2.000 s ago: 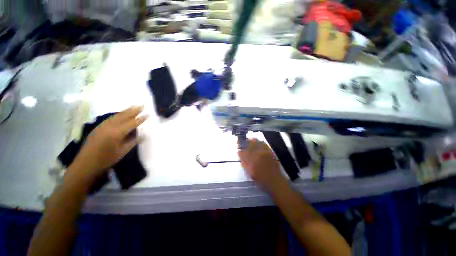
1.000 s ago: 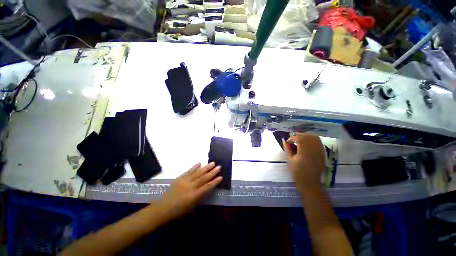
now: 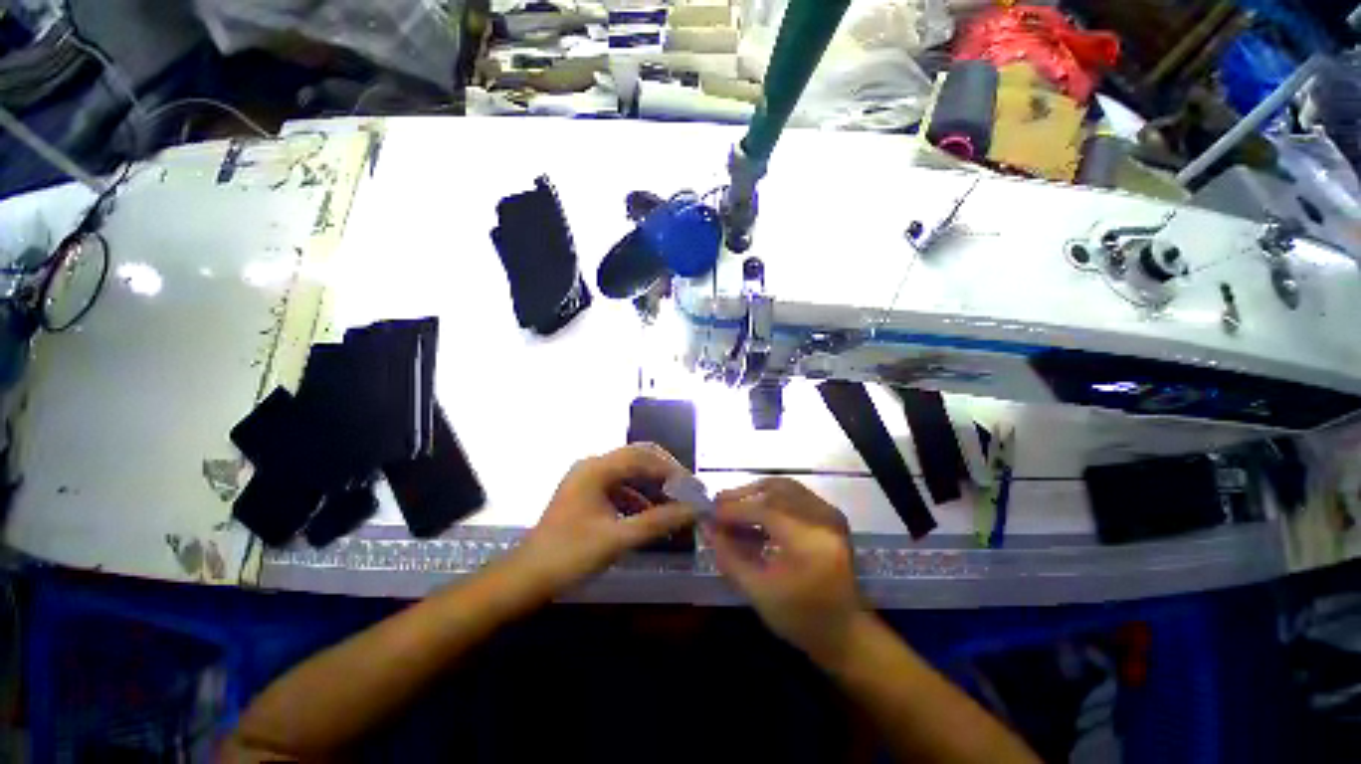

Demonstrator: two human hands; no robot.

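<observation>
My left hand [image 3: 615,515] and my right hand [image 3: 779,549] meet near the table's front edge, both pinching a small pale greyish piece [image 3: 688,493] between their fingertips. A black fabric panel [image 3: 661,429] lies upright on the white bed left of the needle area, its lower part mostly hidden by my left hand. Two black strips [image 3: 878,455] lie to the right, below the machine head. An overlapping pile of black panels [image 3: 346,418] lies on the left of the table.
A small black stack [image 3: 539,257] lies behind and left of the needle. The white machine head [image 3: 955,299] with a blue round part [image 3: 682,236] spans the right. Yellowish and blue small tools [image 3: 993,485] and a dark rectangular item [image 3: 1151,500] lie right. A measuring strip [image 3: 448,558] runs along the front edge.
My right hand has moved left from the strips, and my left hand has lifted off the panel's edge to meet it. A pale piece now shows between them. The panel stays in place.
</observation>
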